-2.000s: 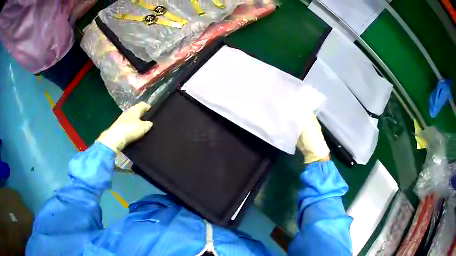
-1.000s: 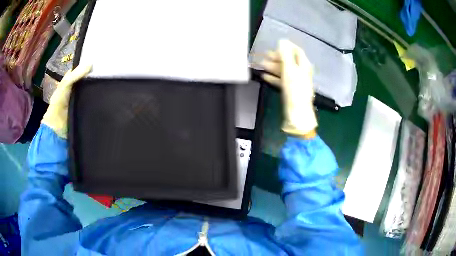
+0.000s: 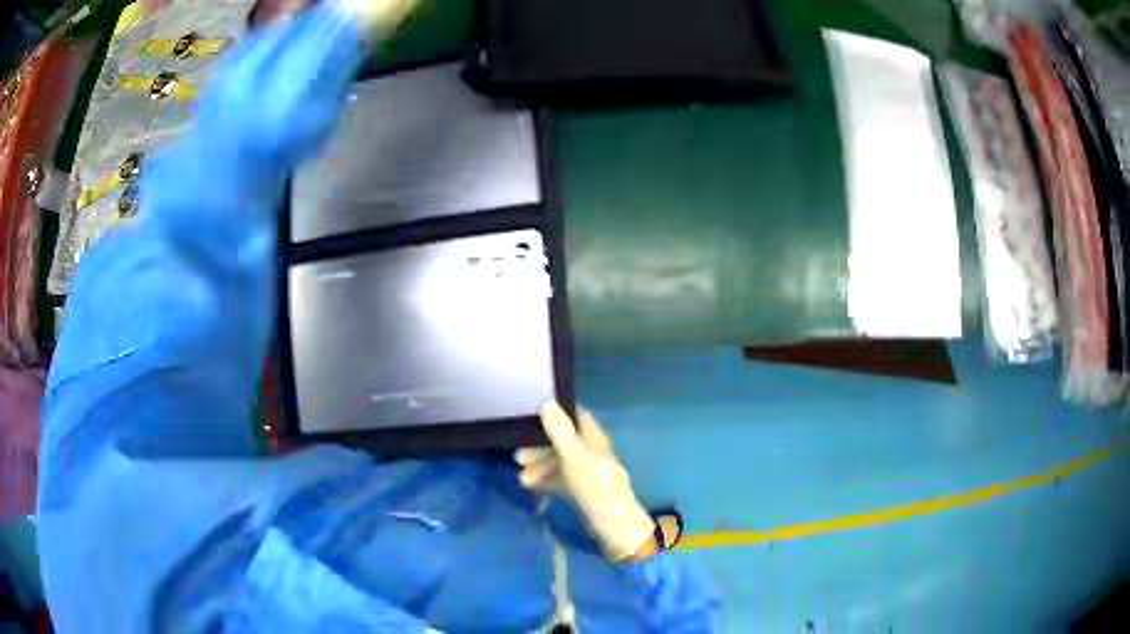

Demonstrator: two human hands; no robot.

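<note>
A black foam tray [image 3: 421,232] lies in front of me, with two silver tablet units in its recesses. The near tablet unit [image 3: 421,341] has camera circles at its far right corner and a bright glare. The far tablet unit [image 3: 421,149] is partly hidden by my left sleeve. My right hand [image 3: 589,483], in a cream glove, holds the tray's near right corner. My left hand [image 3: 387,10] is cut off at the top edge, beyond the tray; its fingers cannot be made out. A second black foam tray [image 3: 638,47] lies at the top centre, partly out of view.
A long white strip [image 3: 905,198] lies at the right of the green bench [image 3: 694,235]. Bagged foam trays [image 3: 1066,211] stand beyond it. Yellow-strapped watches [image 3: 161,87] lie in plastic at the far left. Blue floor with a yellow line shows at the lower right.
The upper black tray and white sheet no longer cover the tablets. My left arm has swung up and across. My right hand has come down to the tray's near corner.
</note>
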